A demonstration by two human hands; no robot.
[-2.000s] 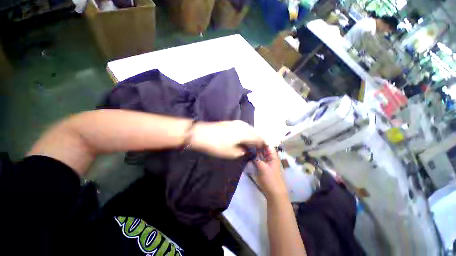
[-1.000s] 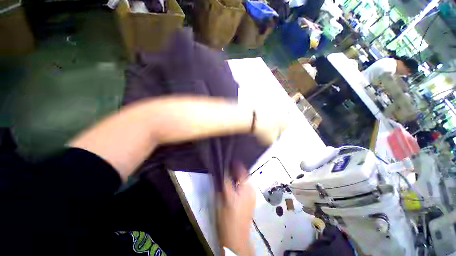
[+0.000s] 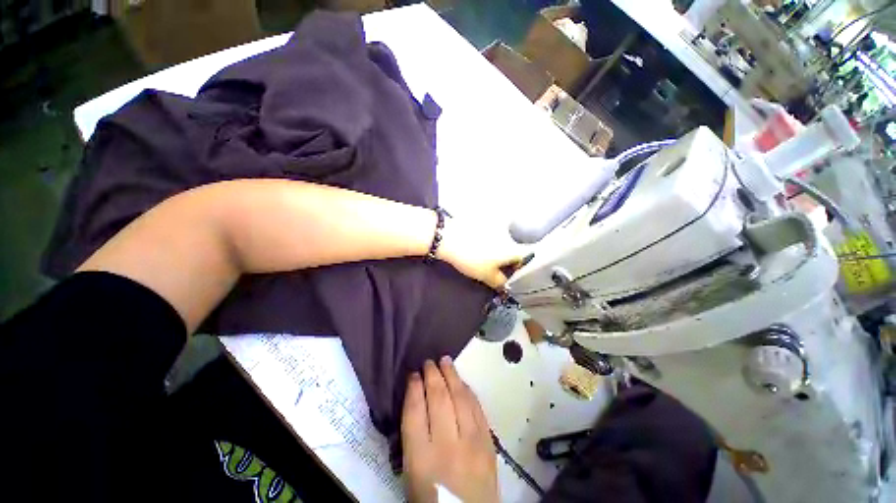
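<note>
A dark plum-brown garment point(image 3: 295, 118) lies bunched over the white table, with a fold running to the needle area. My left hand point(image 3: 481, 257) is at the sewing machine head point(image 3: 629, 236), holding the garment beside the needle; its fingertips are partly hidden. My right hand point(image 3: 447, 427) holds the garment's near edge, fingers extended on top and thumb hidden. A greyish disc point(image 3: 499, 322) is beside the needle area. The needle tip is not clear.
A second dark cloth point(image 3: 639, 452) is bunched right of the needle. A ribbed yellowish round part point(image 3: 580, 381) and a black slotted plate point(image 3: 562, 445) are on the machine bed point(image 3: 521, 393). Cardboard boxes point(image 3: 560, 44) stand beyond the table.
The view has moved closer to the machine. The garment, lifted and blurred a second ago, now lies spread on the table. My left hand has moved to the needle area; my right hand lies on the cloth.
</note>
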